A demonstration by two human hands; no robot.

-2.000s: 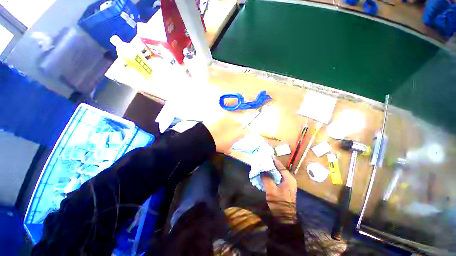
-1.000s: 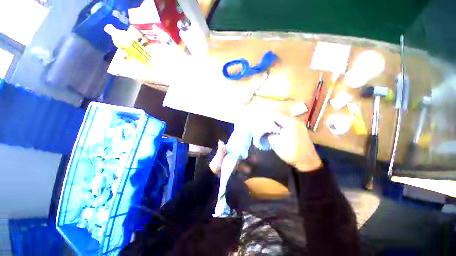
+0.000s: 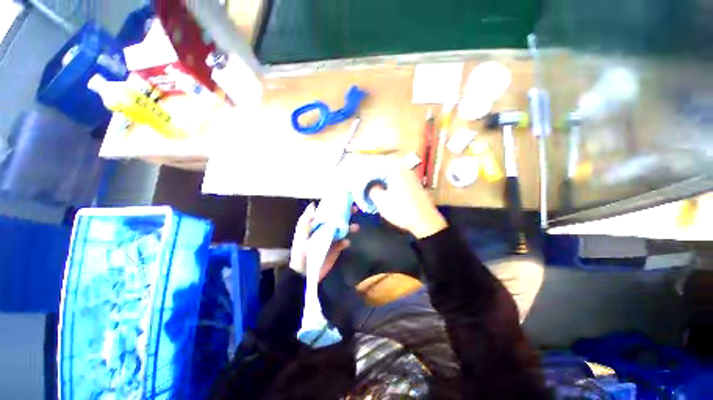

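A pale-blue moulded part [image 3: 314, 262] is held above the bench's front edge. Its long stem points down toward the lap and ends in a flared tip. My left hand [image 3: 311, 241] is wrapped around the stem's upper part. My right hand [image 3: 404, 197] is on the round, dark-centred ring end at the top right; glare hides the fingertips. A red-and-black knife [image 3: 428, 148] and a thin tan stick [image 3: 443, 144] lie just beyond my right hand. A slim pale blade [image 3: 349, 141] lies behind the part.
A blue loop [image 3: 311, 117] lies on the bench [image 3: 383, 78]. A hammer [image 3: 512, 172], a white round item [image 3: 463, 170] and a yellow tool [image 3: 490, 162] lie at right, beside a clear screen. A blue crate [image 3: 168, 312] of pale pieces stands at left. A yellow bottle [image 3: 145, 109] stands back left.
The view has shifted, so the bench items appear farther left. My left hand, beside the crate at first, came to the stem and now shows more fully around it. My right hand remains at the ring end.
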